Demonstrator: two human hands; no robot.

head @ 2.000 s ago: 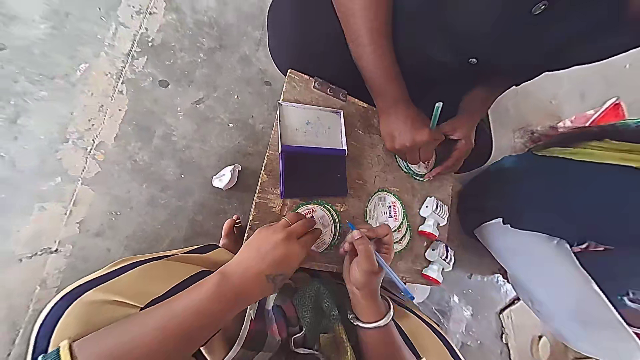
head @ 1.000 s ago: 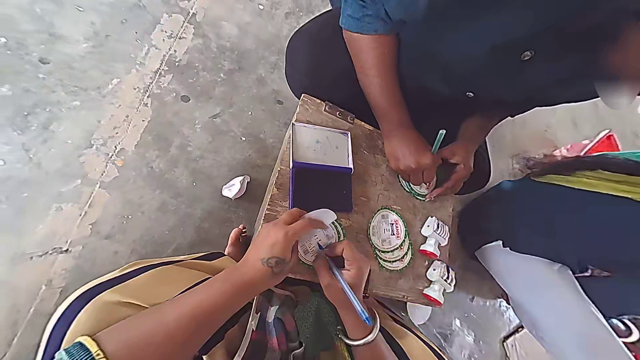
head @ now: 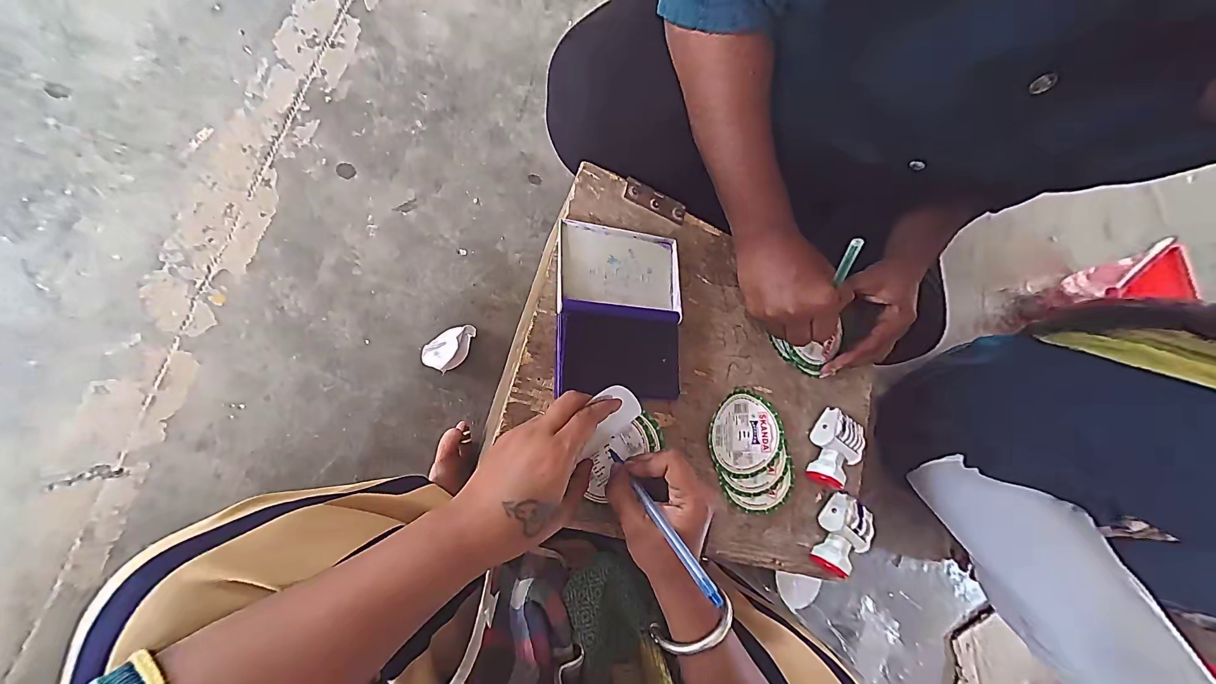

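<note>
My left hand [head: 532, 465] pinches a white oval piece [head: 616, 415] that stands up at an angle over a green-edged oval label [head: 629, 454]. In my right hand [head: 665, 508] is a blue pen [head: 676, 541], its tip at that label's printed face. Right of my hands, several similar oval labels [head: 748, 435] lie overlapped on a small wooden table [head: 708, 356]. Beyond my left hand stands an open box with a dark ink pad [head: 617, 353] and a pale lid [head: 619, 269]. Two white hand stamps with red rims [head: 836, 446] [head: 843, 534] rest near the right edge.
Across the table, a co-worker's hands [head: 788, 285] hold a green pen [head: 848, 261] over other green-edged labels [head: 807, 351]. Another person's dark clothing [head: 1007, 418] is close on the right. Crumpled white paper [head: 448, 349] lies on the concrete floor, left of the table.
The white oval piece now stands raised in my left hand; two seconds ago that hand lay over the labels with no such piece showing. My right hand's pen has come left onto the label.
</note>
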